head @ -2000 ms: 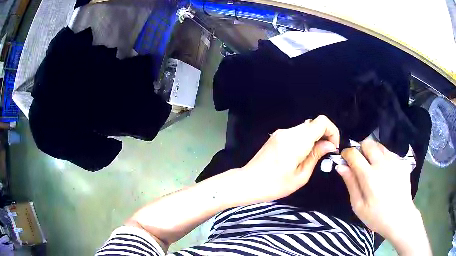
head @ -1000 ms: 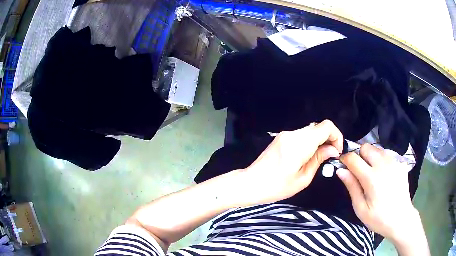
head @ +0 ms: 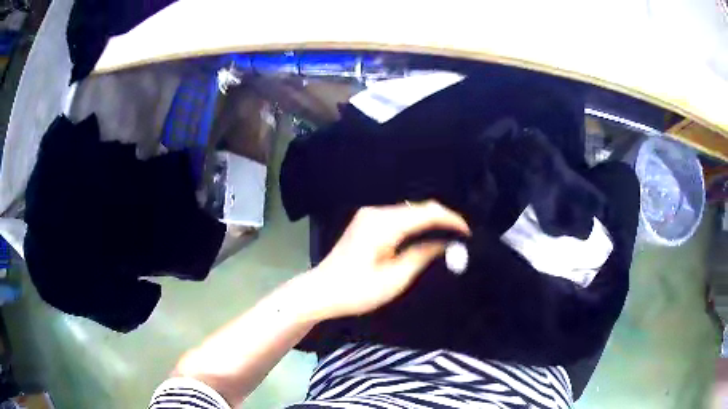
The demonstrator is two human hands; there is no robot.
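Note:
The black garment [head: 375, 172] lies over my lap. My left hand [head: 391, 256] is on it, with a dark fold of the cloth between thumb and fingers. A small white disc, perhaps a button [head: 456, 257], shows at the thumb tip against the black cloth. A white cloth patch [head: 563, 249] lies exposed on the garment to the right, and another white piece [head: 403, 94] shows at its far edge. My right hand is out of the picture. No needle or thread can be made out.
The white table [head: 383, 28] curves across the top. More black garments [head: 104, 216] hang at the left. A white box [head: 242, 190] stands beyond them. A clear round waste basket [head: 670, 192] is below the table at the right, on the green floor [head: 239, 319].
My right hand has left the cloth and the picture, uncovering the white patch. The view has shifted, showing more of the table. My left hand still holds the cloth near the white disc.

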